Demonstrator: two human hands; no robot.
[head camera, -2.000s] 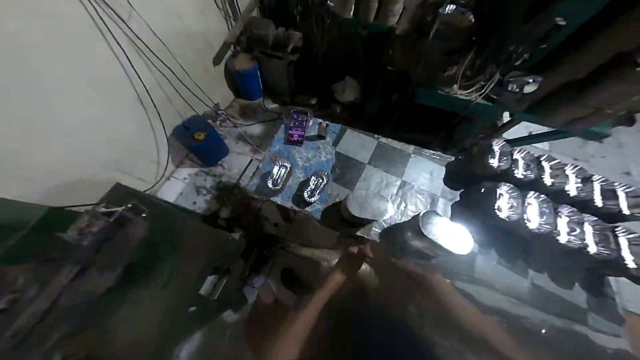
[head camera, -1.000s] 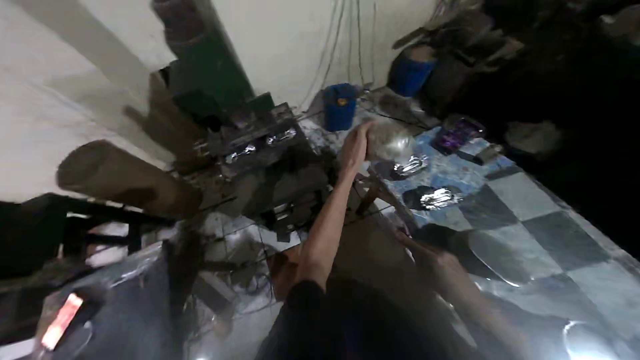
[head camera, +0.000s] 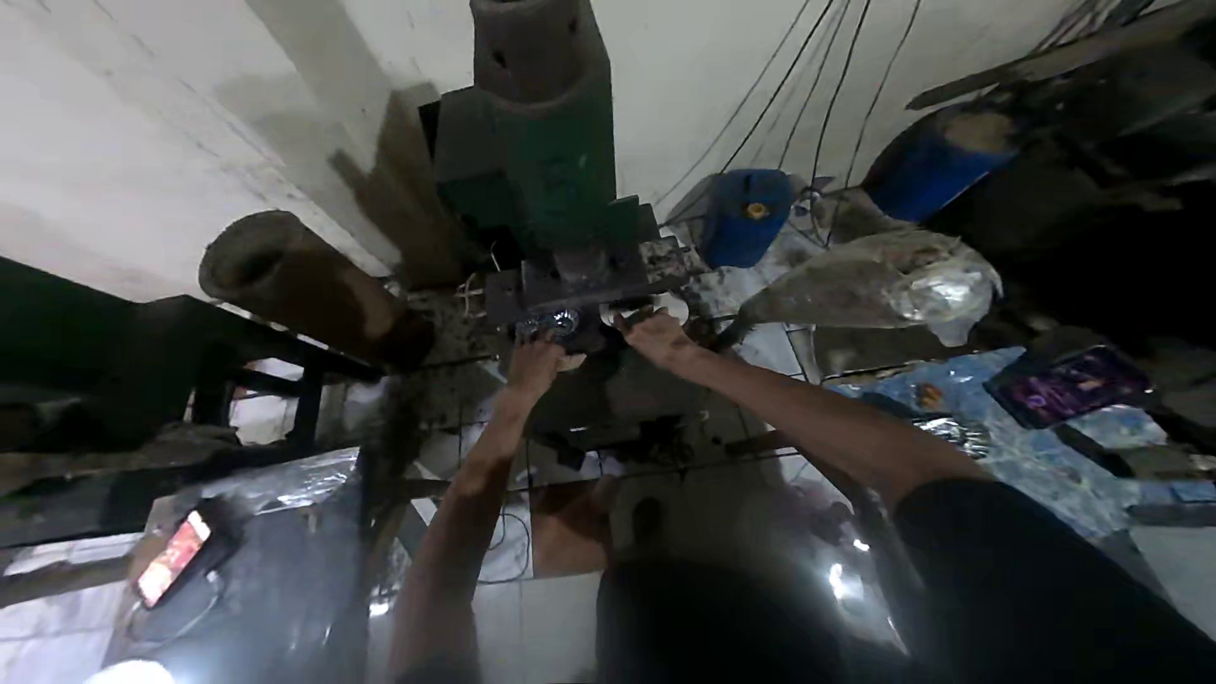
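Note:
Both of my hands reach to the bed of a green press (head camera: 560, 171) by the wall. My left hand (head camera: 538, 365) is at the near edge of the bed, its fingers at a shiny metal piece (head camera: 564, 321); whether it grips the piece is unclear. My right hand (head camera: 655, 338) lies just to the right, its fingers bent at a pale rounded piece (head camera: 673, 306) on the bed. The fingertips are too dark and blurred to show a grip. Another shiny metal piece (head camera: 953, 433) rests on the blue patterned sheet (head camera: 1007, 465) at the right.
A blue jerrycan (head camera: 748, 217) and a plastic-wrapped bundle (head camera: 874, 285) are right of the press. A rusty metal cylinder (head camera: 313, 285) leans at the left. A lit phone (head camera: 174, 559) lies on a dark surface at lower left, another phone (head camera: 1069, 385) on the blue sheet.
The view has swung far left from the checkered surface to the press. Both hands are now at the press bed; one second ago my left hand was by a pale, rounded object near the blue sheet.

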